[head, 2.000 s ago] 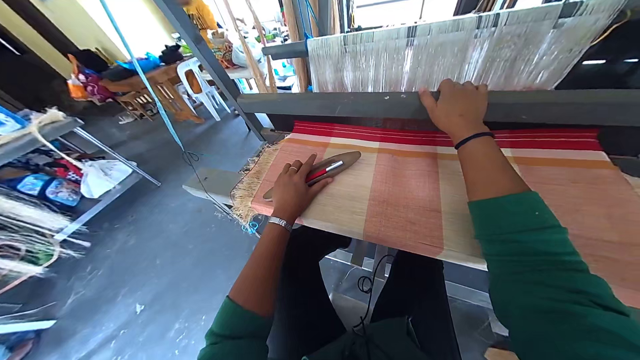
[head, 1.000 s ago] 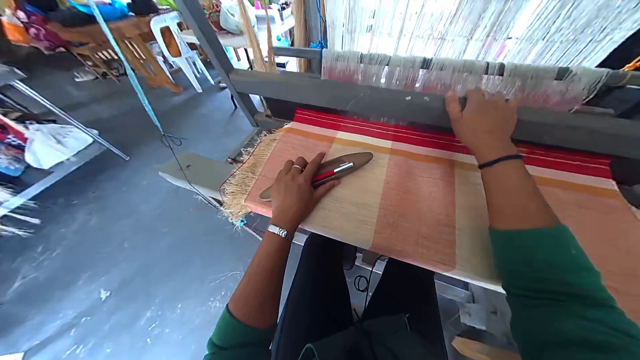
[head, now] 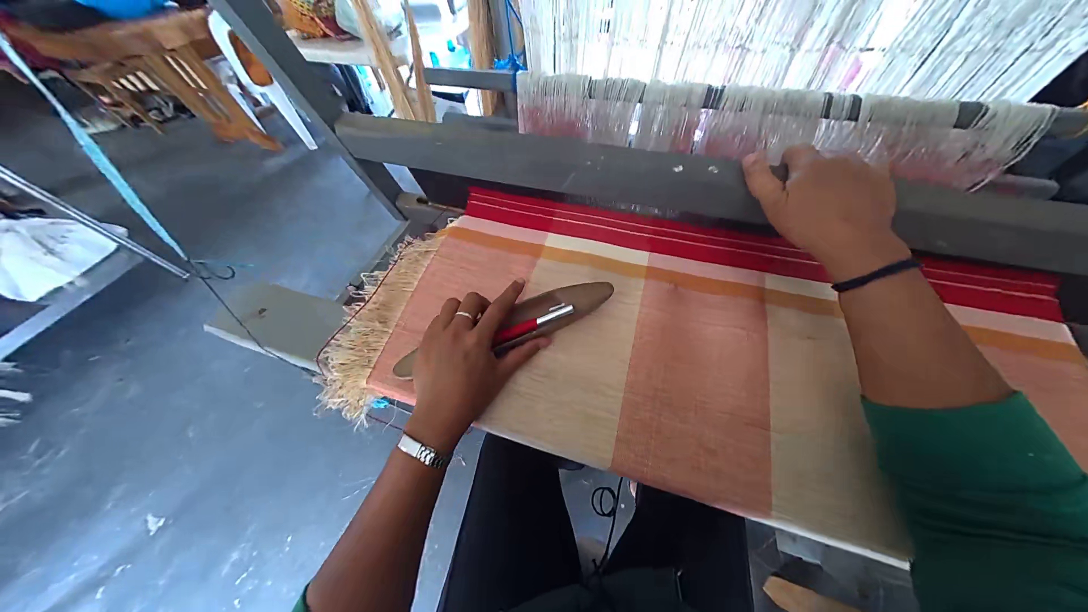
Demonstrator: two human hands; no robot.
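Observation:
My left hand (head: 467, 353) rests over a wooden boat shuttle (head: 582, 297) with a red and silver bobbin or pen-like piece (head: 535, 325) in it; the shuttle lies slantwise on the woven cloth (head: 697, 365). That cloth has peach, cream, orange and red bands and a fringed left edge (head: 353, 365). My right hand (head: 829, 200) grips the top of the loom's grey wooden beater beam (head: 561, 166), its fingertips hidden behind the beam. White string heddles (head: 765, 51) hang behind it.
A grey loom post (head: 285, 72) rises at the upper left, beside a light blue cord (head: 102, 157). A grey board (head: 276, 323) juts out left of the fringe. Farther left are a metal-framed rack (head: 93, 221), a white plastic chair (head: 263, 93) and wooden furniture (head: 170, 59).
The view has shifted. My right hand stays on the beater beam and my left hand stays on the shuttle; neither has plainly let go.

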